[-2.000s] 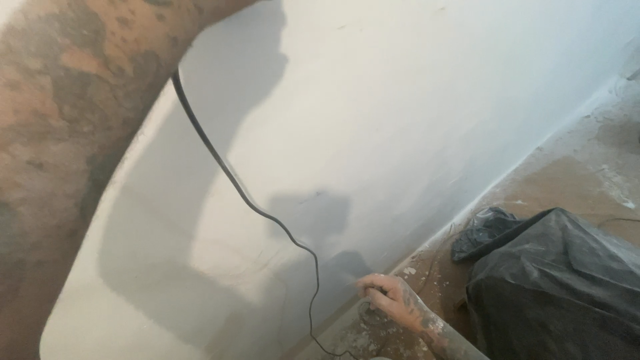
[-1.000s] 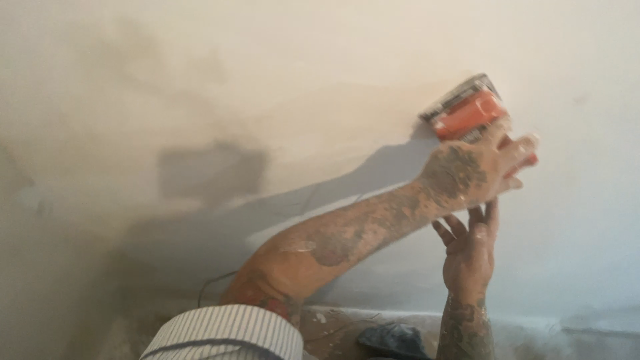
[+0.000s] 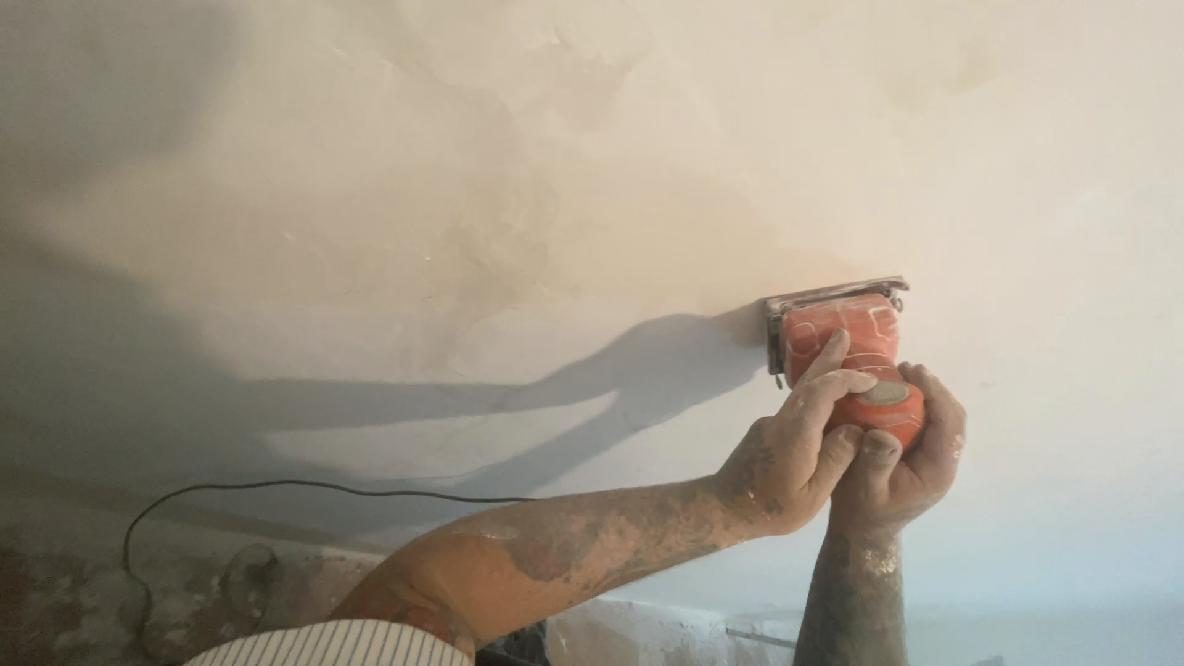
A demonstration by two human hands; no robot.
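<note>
An orange electric sheet sander [image 3: 846, 342] lies with its flat pad against the plastered wall [image 3: 592, 231], right of centre. My left hand [image 3: 800, 444] reaches in from the lower left and grips the sander's body, fingers spread over its side and top. My right hand [image 3: 911, 453] comes up from below and is wrapped around the rounded rear end of the tool. The two hands touch near the thumbs. Whitish dust marks the sander and both hands. The pad's sanding face is hidden against the wall.
A dark power cord [image 3: 277, 483] loops along the lower left and passes behind my left forearm. The stained floor [image 3: 185, 583] shows at the bottom left. A dark thing, partly hidden, lies at the bottom centre beside my striped sleeve [image 3: 333, 645].
The view has swung from the wall's base to its face. A second ago my right hand was below the sander with its fingers apart; now it holds the tool's rear end.
</note>
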